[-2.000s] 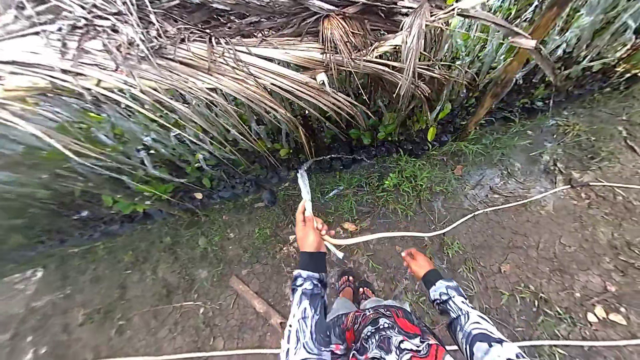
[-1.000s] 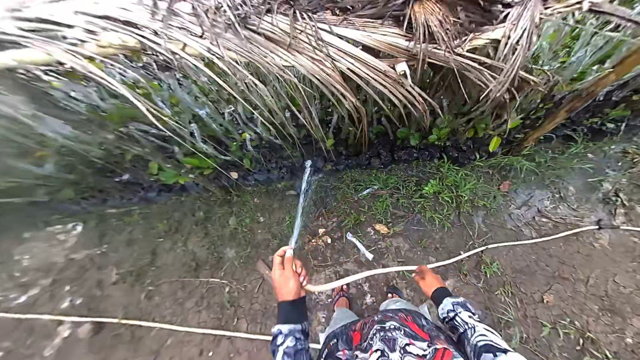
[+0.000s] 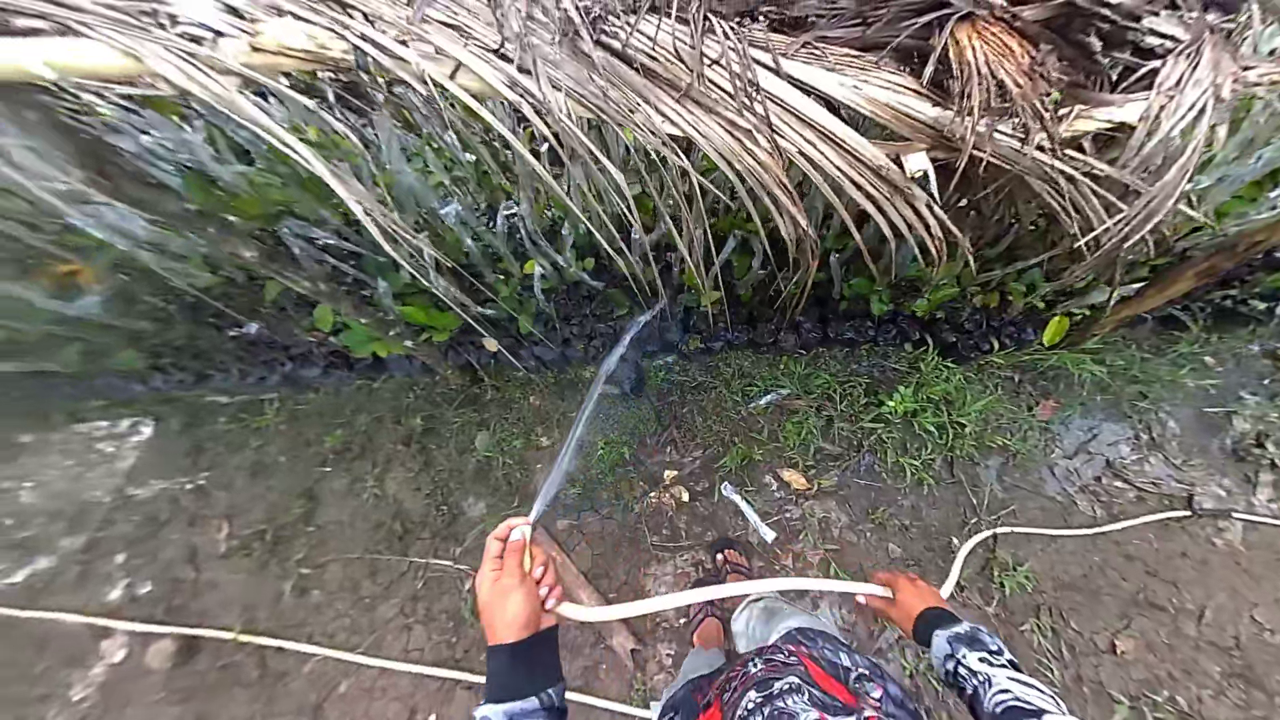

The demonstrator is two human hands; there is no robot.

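Observation:
My left hand point(image 3: 515, 580) is closed around the end of a white hose point(image 3: 690, 600), with the thumb at its mouth. A jet of water point(image 3: 590, 410) sprays from there up toward the dark base of the plants. Farther along the same hose, my right hand point(image 3: 905, 600) grips it at the lower right, and the hose runs on from that hand to the right edge over the mud. Between the two hands the hose sags slightly in front of my body and sandaled feet.
Dry palm fronds point(image 3: 760, 120) hang over green plants along a dark bank. Grass point(image 3: 930, 410) grows at its foot. A piece of wood point(image 3: 585, 590) lies by my left hand, a white strip point(image 3: 748, 512) on the mud. Another stretch of hose point(image 3: 330, 655) crosses the lower left.
Water now sprays from the hose end at my left hand. My right hand, apart from the hose two seconds ago, has taken hold of it. The white strip lies on the ground.

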